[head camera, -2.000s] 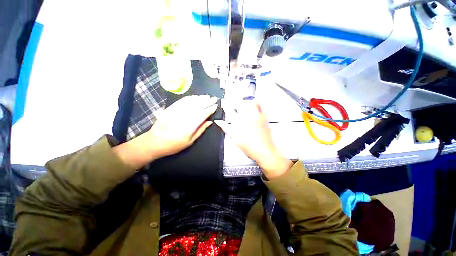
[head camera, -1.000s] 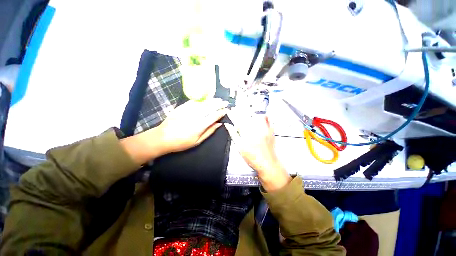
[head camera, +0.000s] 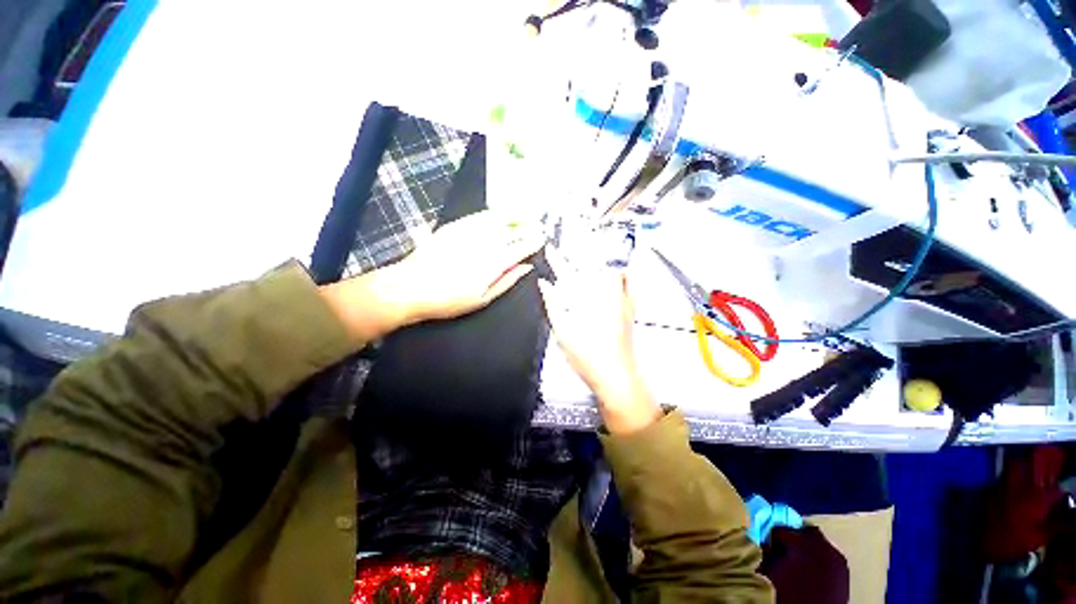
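A plain black fabric panel (head camera: 454, 366) runs from the needle area over the table's front edge. A plaid piece (head camera: 413, 189) with a dark border lies under and left of it. My left hand (head camera: 454, 274) lies flat on the black panel, fingertips near the presser foot (head camera: 566, 236). My right hand (head camera: 598, 325) is at the panel's right edge by the needle; glare washes out its fingers, so its hold is unclear. The white sewing machine (head camera: 755, 195) stands over the work.
Scissors (head camera: 732, 336) with red and yellow-orange handles lie right of my right hand. Black jagged strips (head camera: 822, 383) and a yellow ball (head camera: 922, 394) lie further right. A blue cable (head camera: 909, 277) hangs by the machine. A maroon cloth (head camera: 806, 564) is below the table.
The view has shifted, so the machine, scissors and strips sit further left than one second ago. Both hands stay by the needle. The plaid piece shows slightly more beside the black panel.
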